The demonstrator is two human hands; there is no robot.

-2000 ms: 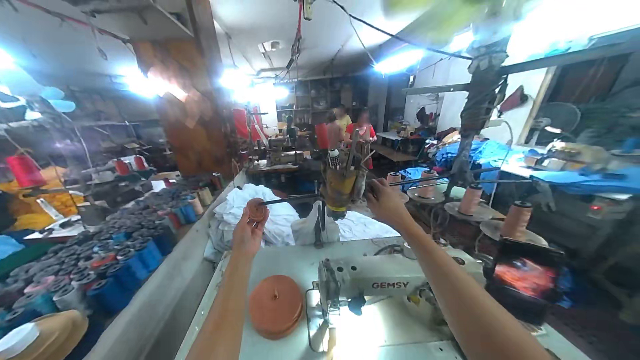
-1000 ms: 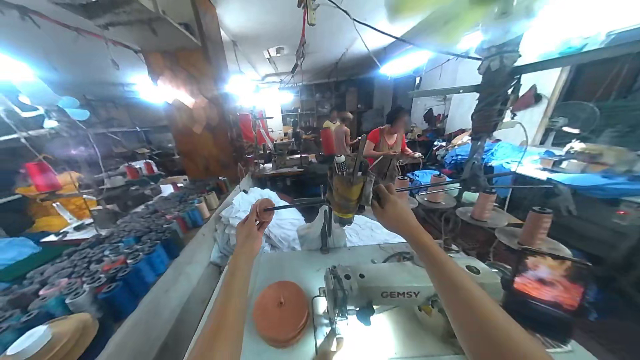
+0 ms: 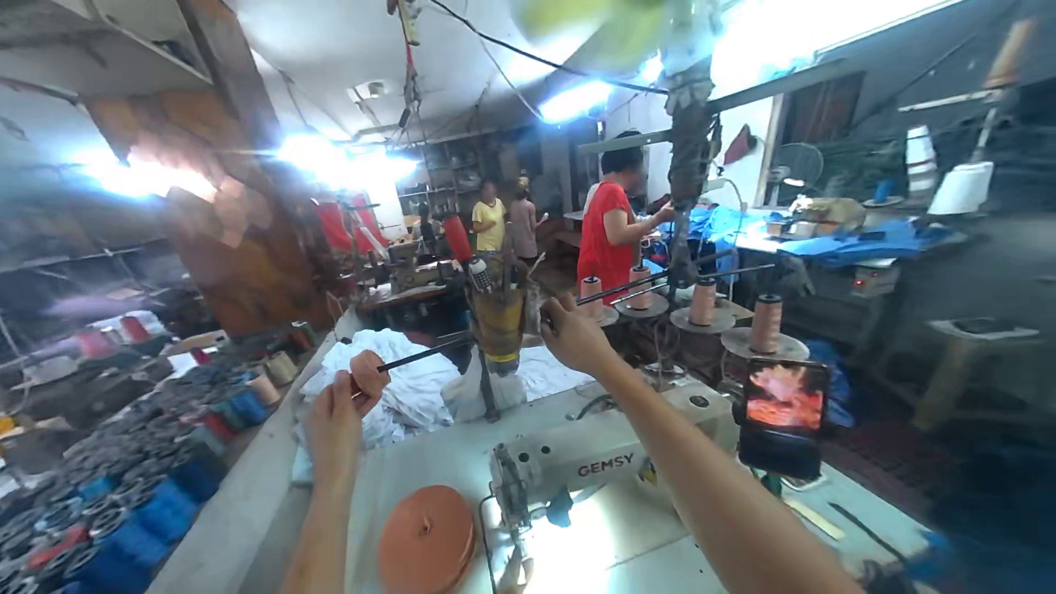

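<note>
My left hand [image 3: 342,400] grips a small orange-brown roll [image 3: 369,373] at the end of a thin dark rod [image 3: 417,356]. The rod runs right, toward a yellow-banded holder [image 3: 499,318] stuffed with tools. My right hand [image 3: 565,326] is raised at the holder's right side, fingers bent; what they hold, if anything, is hidden. Below my arms stands a Gemsy sewing machine [image 3: 606,466] with its lamp lit. A flat orange-brown coil [image 3: 427,536] lies on the machine table left of the needle area.
White cloth [image 3: 388,388] is heaped behind the table. Peach thread cones [image 3: 766,322] stand at the right, above a phone [image 3: 784,417] in a mount. Many spools [image 3: 165,503] fill the left side. A person in red [image 3: 609,239] stands beyond, with two people farther back.
The person in red, leaning forward one second ago, now stands upright and faces right. My hands keep about the same places at the rod and the holder.
</note>
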